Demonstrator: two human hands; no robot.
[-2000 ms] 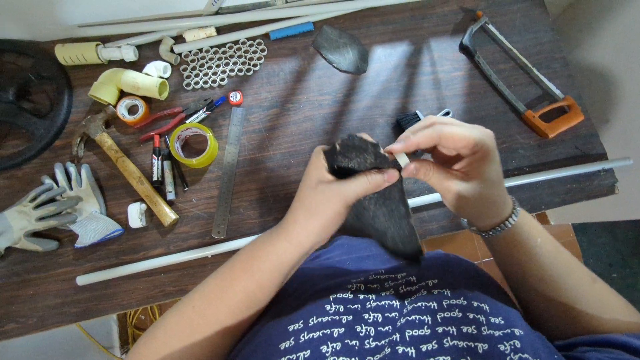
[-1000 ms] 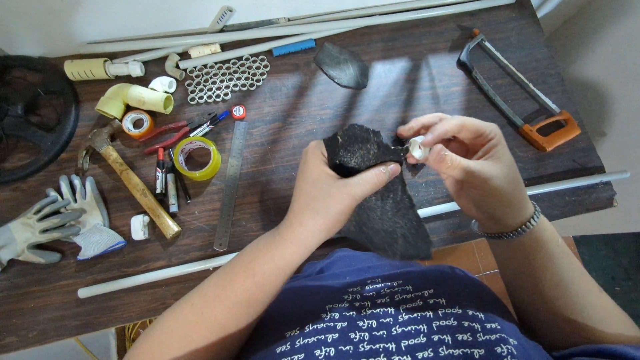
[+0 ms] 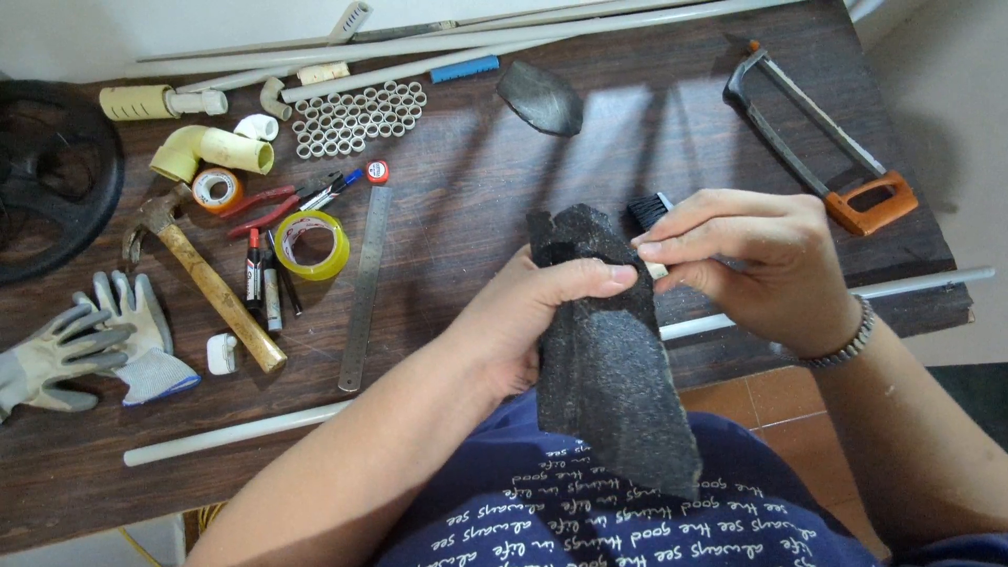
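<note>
My left hand (image 3: 543,307) grips a black sheet of sandpaper (image 3: 610,362), thumb on top, and the sheet hangs down over my shirt. My right hand (image 3: 748,260) pinches a small white ring (image 3: 655,270), seemingly a cut piece of plastic pipe, against the sheet's right edge; fingers and sheet hide much of it. Just beyond my right fingertips lies a black-bristled brush (image 3: 650,211). Many similar white rings (image 3: 358,118) stand grouped at the back of the table. A dark, curved scrap piece (image 3: 541,98) lies to their right.
An orange-handled hacksaw (image 3: 874,205) lies at right. A long white pipe (image 3: 236,433) crosses the table's front beneath my arms. To the left are a steel ruler (image 3: 366,291), yellow tape (image 3: 312,245), markers (image 3: 253,272), a claw hammer (image 3: 220,295), work gloves (image 3: 138,339) and a black wheel (image 3: 55,181).
My right hand held the white ring clear of the sheet's edge a second ago; now the ring is against it. The black sheet has turned, showing more of its broad face.
</note>
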